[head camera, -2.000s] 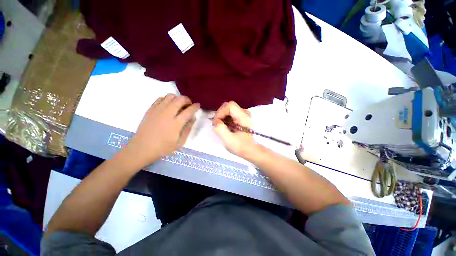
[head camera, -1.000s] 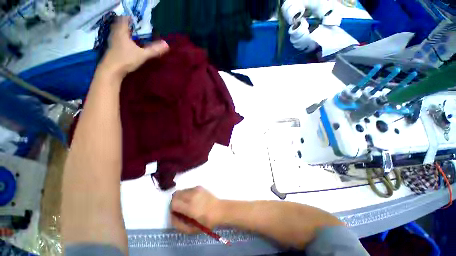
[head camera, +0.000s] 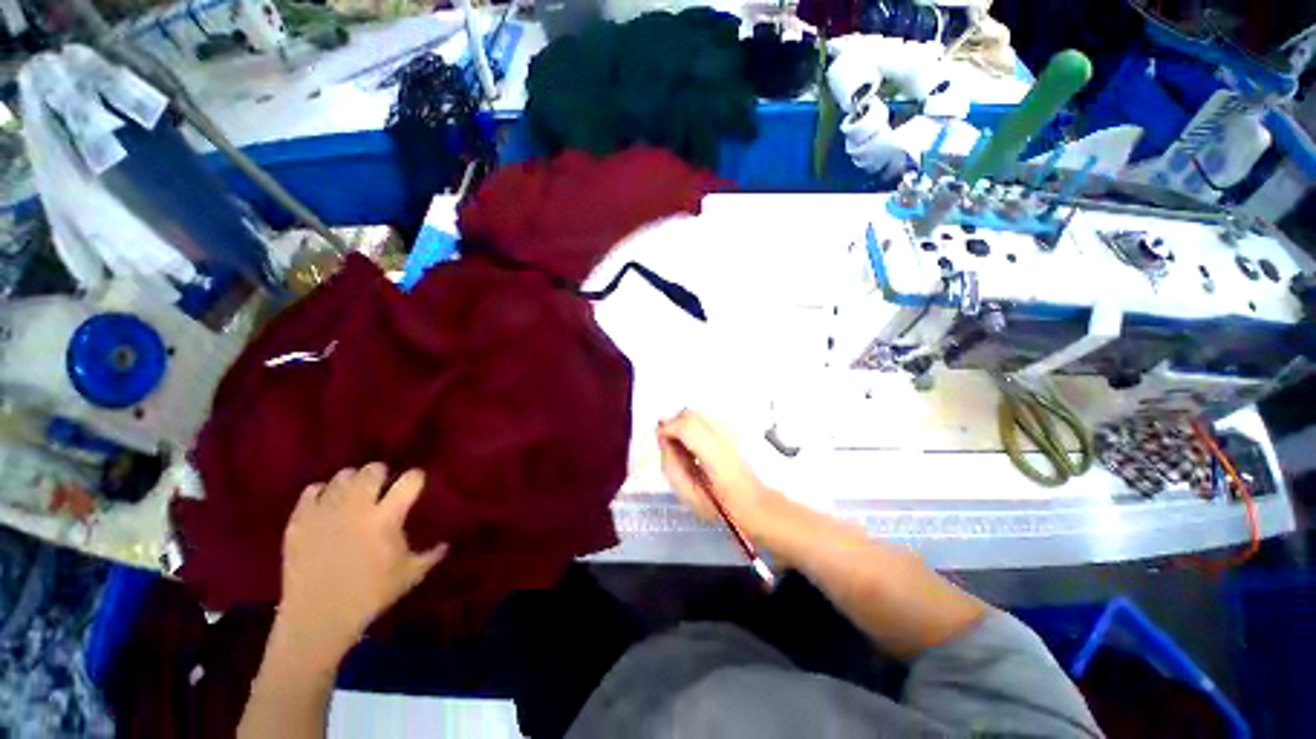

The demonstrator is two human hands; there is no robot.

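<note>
A large dark red garment piece (head camera: 491,390) lies bunched over the left of the table and hangs over its front edge. My left hand (head camera: 351,541) rests on it, fingers spread. Another maroon piece (head camera: 570,210) lies behind it. A black strip (head camera: 657,286) runs out from between them onto the white table. My right hand (head camera: 710,469) is closed around a red striped pencil (head camera: 733,526), right of the cloth, near the ruler edge. A small white label (head camera: 300,355) shows on the cloth.
The sewing machine (head camera: 1054,274) stands at right, with olive scissors (head camera: 1045,430), a checked scrap (head camera: 1155,456) and an orange cord (head camera: 1234,491) before it. A blue handwheel (head camera: 116,360) is at left. Thread cones (head camera: 870,108) and dark green cloth (head camera: 642,80) are behind. A blue crate (head camera: 1155,657) is below right.
The view has shifted. My left hand has come back from the far left to the near cloth. The cloth now spreads over the front edge. My right hand still holds the pencil.
</note>
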